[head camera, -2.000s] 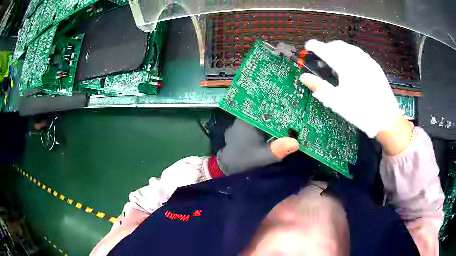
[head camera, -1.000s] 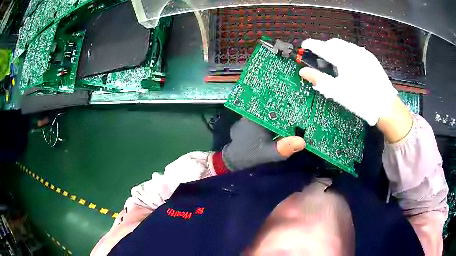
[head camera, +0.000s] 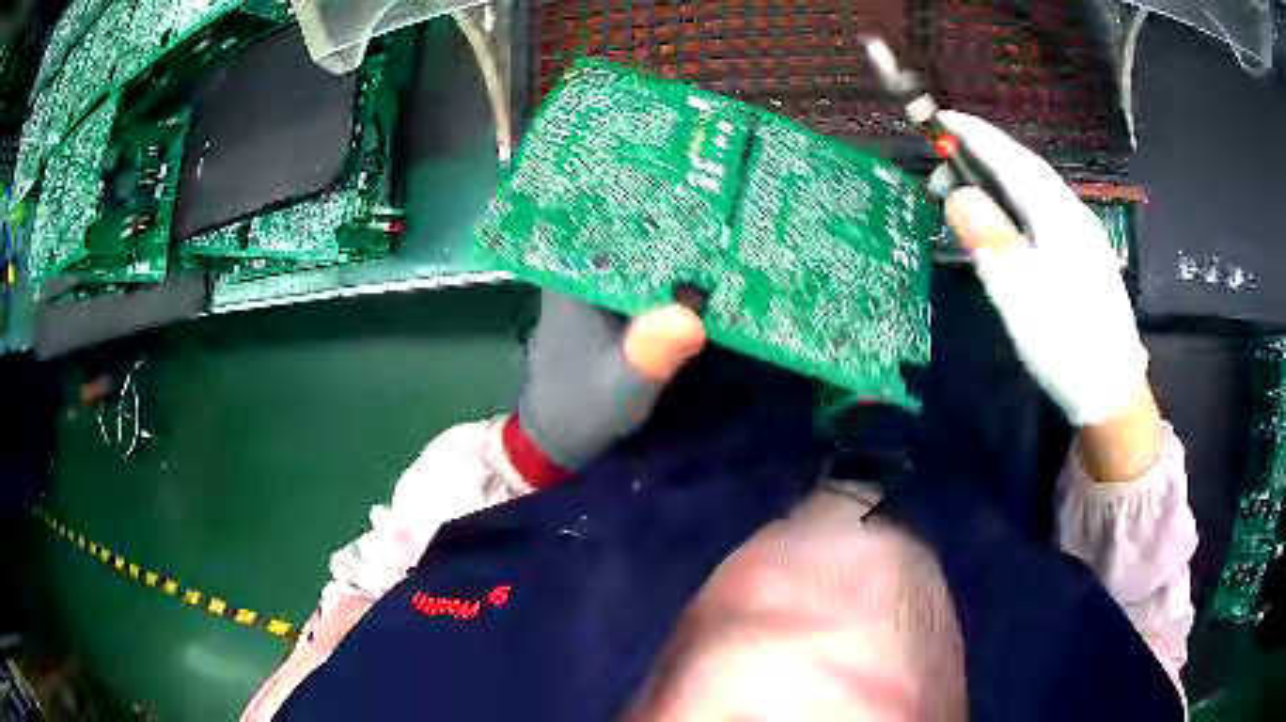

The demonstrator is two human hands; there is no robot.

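The green circuit board (head camera: 705,226) is held tilted in the air, with the side of dense silvery dots facing me. My left hand (head camera: 599,374), in a grey fingerless glove with a red cuff, grips its lower edge with the bare thumb on the face; the fingers behind are hidden. My right hand (head camera: 1037,261), in a white glove, holds the diagonal cutters (head camera: 948,141) to the right of the board. Their blurred silvery jaws point up and left, apart from the board, over the grating.
A reddish-brown perforated grating (head camera: 677,50) lies behind the board, with a clear plastic shield (head camera: 346,35) above it. Stacked boards (head camera: 85,198) and a black mat (head camera: 268,134) are at the left. A black surface (head camera: 1206,184) is at the right, with more boards (head camera: 1258,494) below.
The board has moved left and up and turned to lie more level. My right hand has drawn the cutters off the board's top corner, out to its right.
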